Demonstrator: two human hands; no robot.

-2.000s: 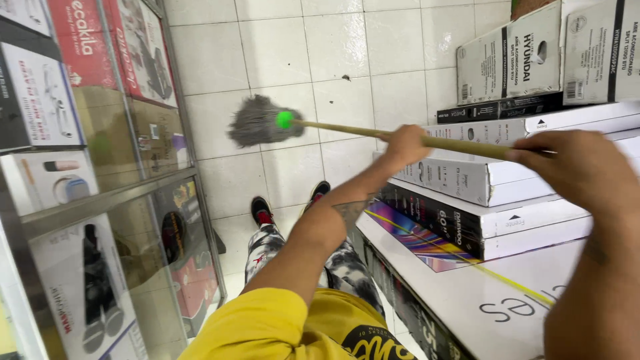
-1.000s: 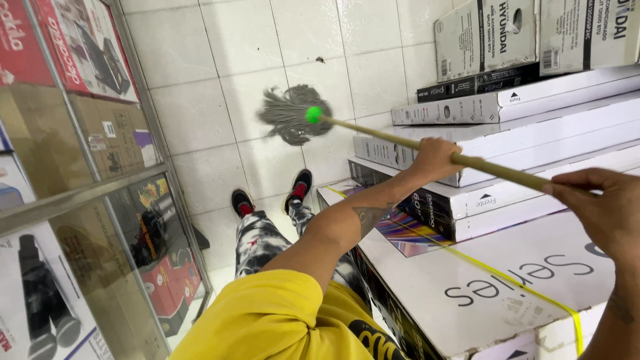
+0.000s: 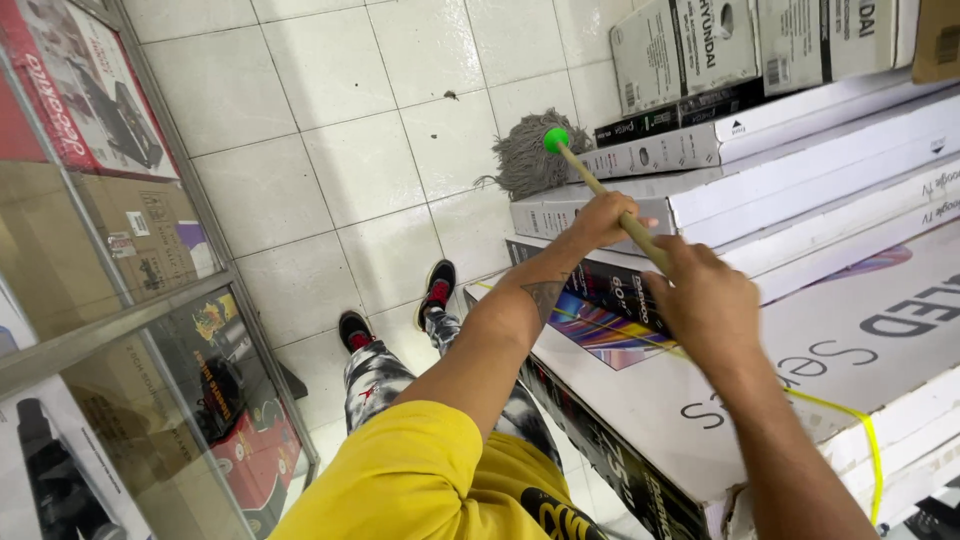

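Observation:
A string mop with grey strands (image 3: pixel 531 154) and a green plastic socket lies on the tiled floor, its strands beside the ends of the stacked white boxes. Its wooden handle (image 3: pixel 587 178) slants from the socket toward my body. My left hand (image 3: pixel 606 219) is closed around the handle's middle. Nearer to me, my right hand (image 3: pixel 701 296) grips the upper part of the handle, above the stacked television boxes. The handle's top end is hidden by that hand.
At the left stands a metal-framed glass display case (image 3: pixel 259 330) with boxed goods inside. Flat television boxes (image 3: pixel 750 352) are stacked at the right, a yellow strap (image 3: pixel 874 450) across one. Grey-white air conditioner boxes (image 3: pixel 686 52) stand behind them. Small dark debris (image 3: pixel 450 95) lies on the floor.
The mop head has moved right, from the open floor to beside the stacked boxes. Both hands have stayed on the handle, which has swung to a steeper slant.

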